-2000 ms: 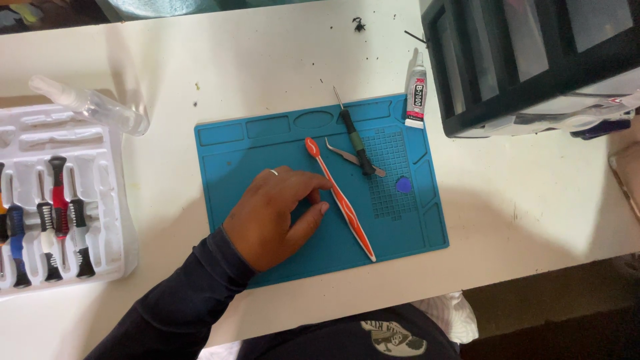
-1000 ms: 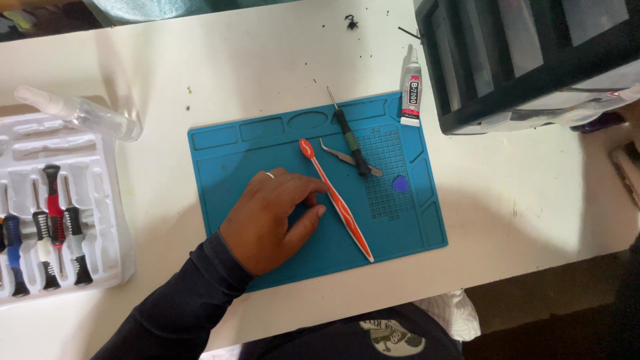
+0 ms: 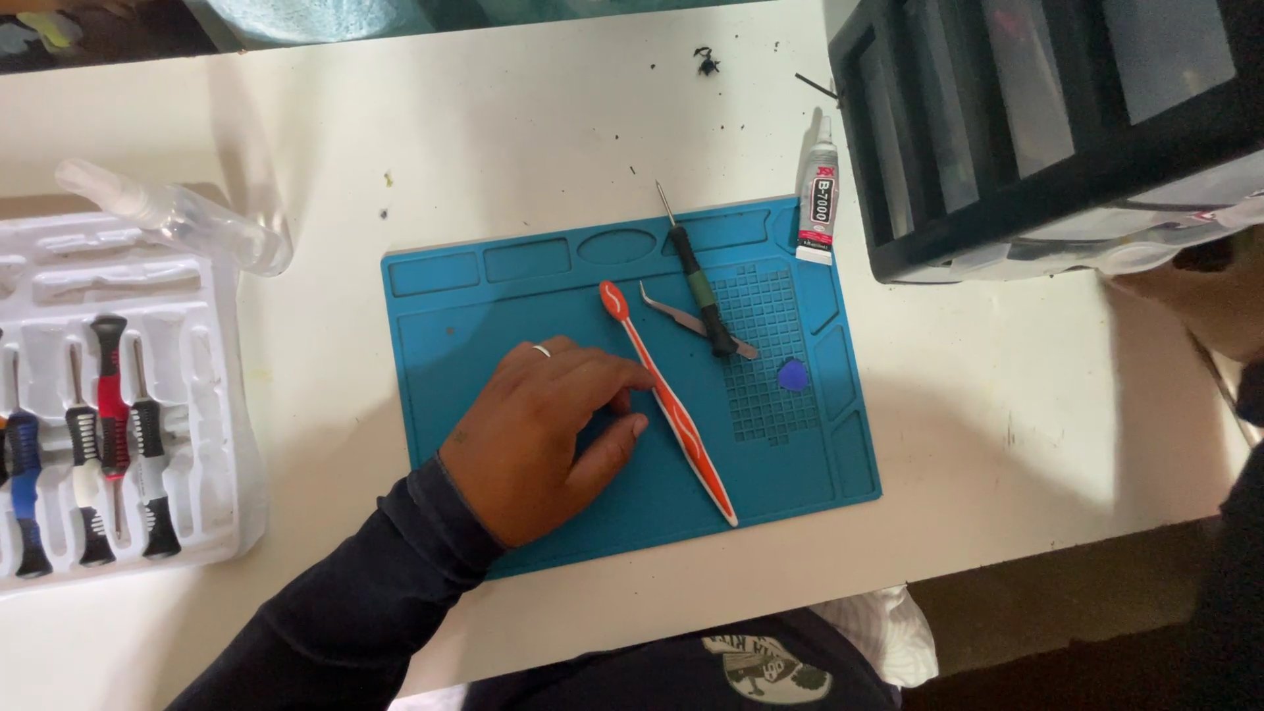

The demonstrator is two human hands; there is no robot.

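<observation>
My left hand [image 3: 553, 439] rests on a blue silicone repair mat [image 3: 474, 336], a ring on one finger. Its index fingertip touches the side of an orange and white toothbrush [image 3: 679, 420], which lies bristles down or hidden, head toward the top. The thumb is apart from the index finger and nothing is between them. To the right, a small screwdriver [image 3: 699, 286] with a black and green handle lies across curved-tip tweezers [image 3: 676, 314]. A blue plastic pick [image 3: 792, 374] lies on the mat's grid. My right hand is not in view.
At the left, a white plastic tray [image 3: 222, 395] holds several screwdrivers, with a clear spray bottle [image 3: 188, 222] across its top corner. A B-7000 glue tube [image 3: 818, 202] overlaps the mat's upper right corner. A black-framed drawer unit [image 3: 987, 197] stands at upper right. Dark scraps [image 3: 706, 62] lie behind.
</observation>
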